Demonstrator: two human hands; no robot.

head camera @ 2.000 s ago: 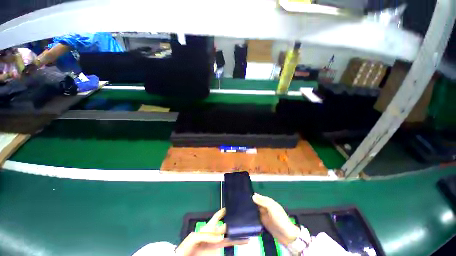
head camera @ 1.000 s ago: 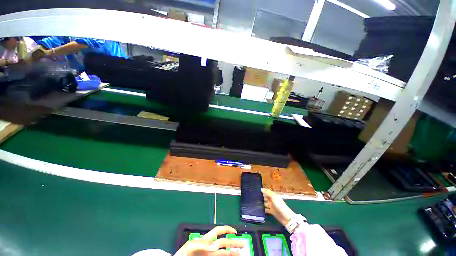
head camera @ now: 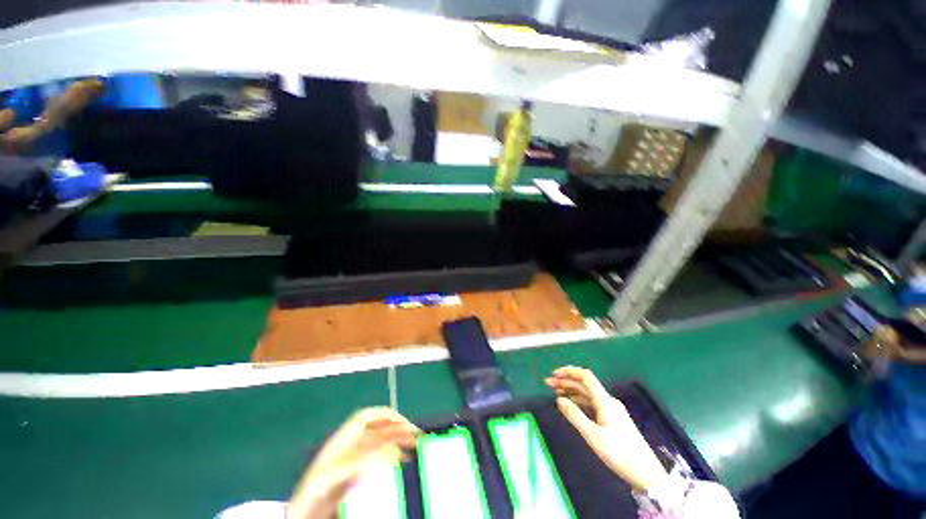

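A dark smartphone (head camera: 475, 363) lies on the green bench, its near end at the far edge of the phone tray (head camera: 594, 446). Three phones with white screens and green borders lie in the tray; the middle one (head camera: 452, 474) is fully lit. A dark phone (head camera: 662, 436) lies at the tray's right end. My left hand (head camera: 355, 456) is blurred, over the tray's left part, fingers near the leftmost lit phone; its grip is unclear. My right hand (head camera: 601, 421) is above the tray's right part, fingers apart, holding nothing.
Stacked black trays (head camera: 406, 284) and blue pens (head camera: 422, 301) are on the brown board (head camera: 335, 332) behind. A white post (head camera: 701, 193) rises at the right. A person in blue (head camera: 894, 426) reaches toward another tray (head camera: 843, 329) at the far right.
The dark phone has gone from my right hand to the bench behind the tray. My right hand has moved back over the tray. The view has turned right, and a person appears there.
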